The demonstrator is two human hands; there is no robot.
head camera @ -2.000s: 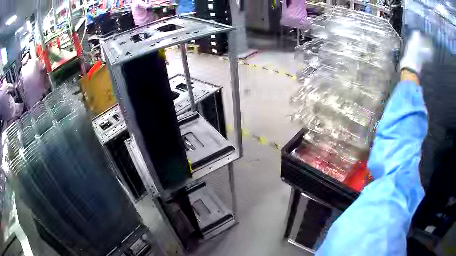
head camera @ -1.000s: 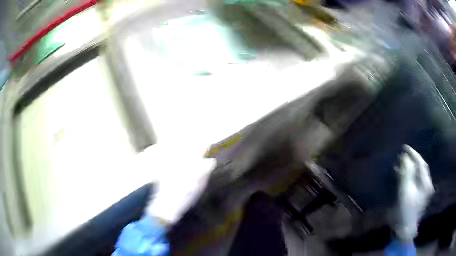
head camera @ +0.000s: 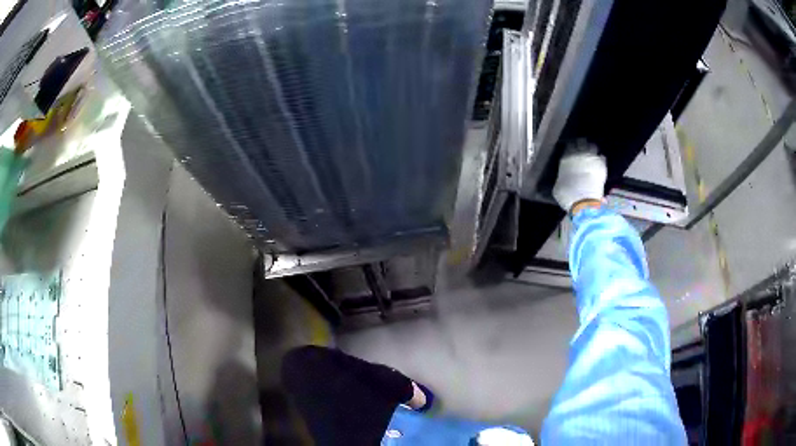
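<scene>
My right hand [head camera: 580, 179], in a white glove below a blue sleeve, is at the metal-framed rack [head camera: 515, 113], against its black side panel [head camera: 641, 78]. Its fingers point away from me, and their tips are hard to make out against the black. Whether they grip the panel's edge or only touch it cannot be told. A white, glove-like patch [head camera: 502, 436] at the bottom edge looks like my left hand, cut off by the picture; its fingers do not show.
A tall, ribbed clear-bluish tray stack [head camera: 323, 113] stands on a metal stand [head camera: 349, 259] left of the rack. The white machine edge [head camera: 100, 261] is at the far left. A dark-clothed leg [head camera: 340, 392] is below. A black-and-red container [head camera: 759, 375] is at the lower right.
The view has swung from the bright machine front to the tray stack and rack. My right hand has gone from hanging free to the rack. My left hand has dropped to the bottom edge.
</scene>
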